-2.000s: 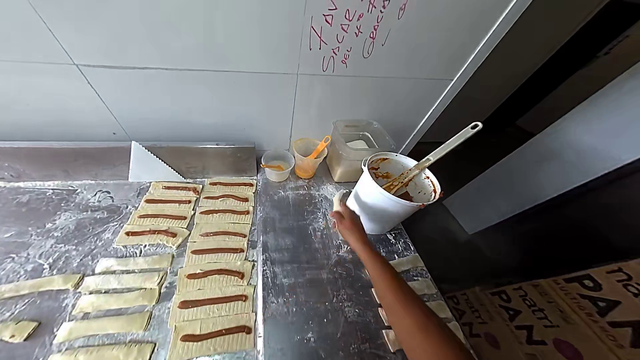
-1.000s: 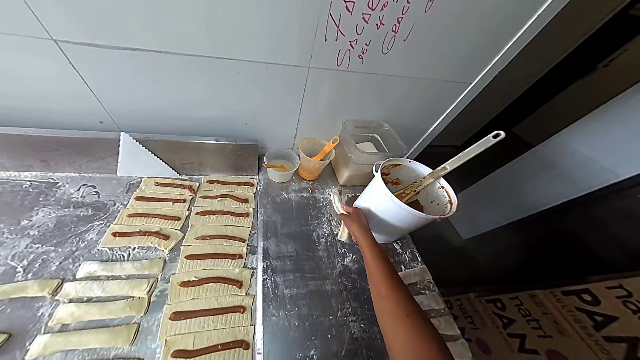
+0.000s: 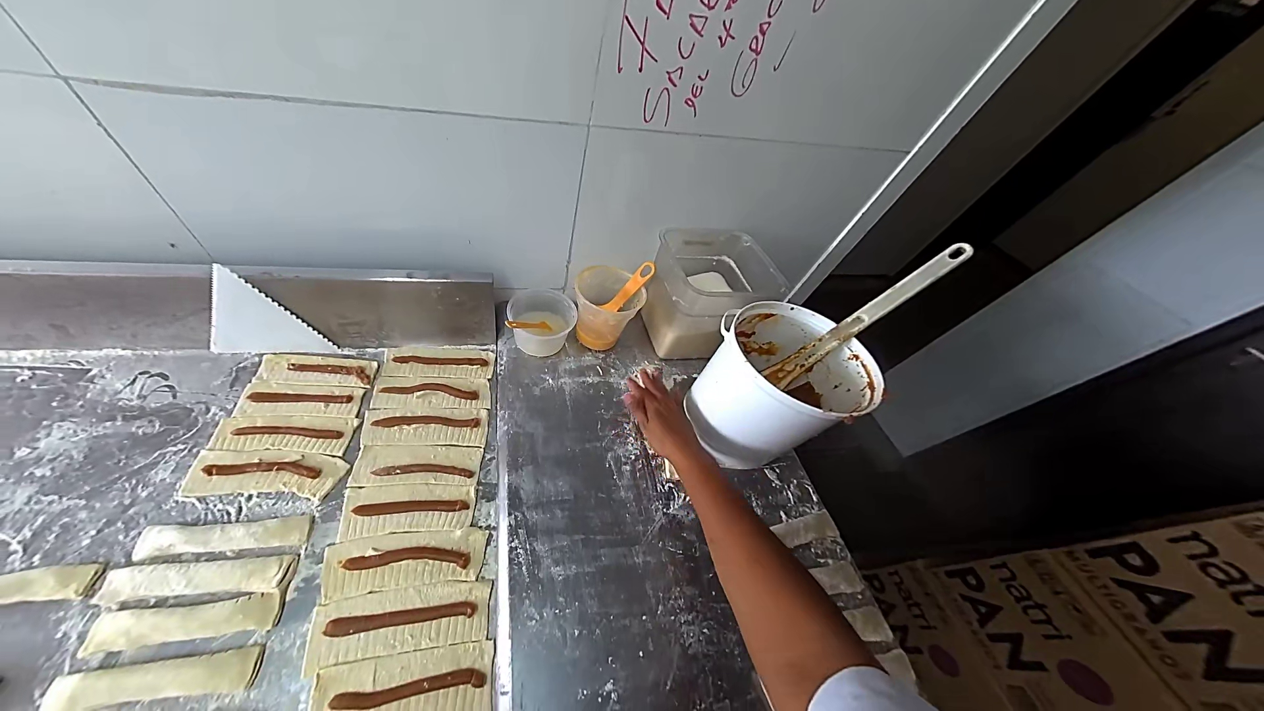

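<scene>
My right hand [image 3: 660, 415] is low over the dark floured worktop, beside a white plastic bucket [image 3: 750, 420]. A pale piece, partly hidden, shows at its fingertips and under the wrist; whether the fingers grip it is unclear. A pale-handled spatula [image 3: 889, 301] leans in the bucket, which has brown filling inside. To the left, two columns of scored dough pieces [image 3: 341, 583] carry brown filling strips [image 3: 400, 619]. Plain dough strips [image 3: 193, 624] lie further left, and others [image 3: 837, 578] near the right edge. My left hand is out of view.
Along the wall are a small cup [image 3: 541, 341] with a yellow spoon, a measuring cup [image 3: 592, 341] with an orange spoon, and a clear container [image 3: 691, 331] of pale powder. A toothed white scraper [image 3: 252, 316] leans at the back. Cardboard boxes [image 3: 1076, 612] stand low right.
My right hand held a pale piece beside the bucket one second ago; now the hand is lower over the worktop with its fingers forward, and that piece is mostly hidden.
</scene>
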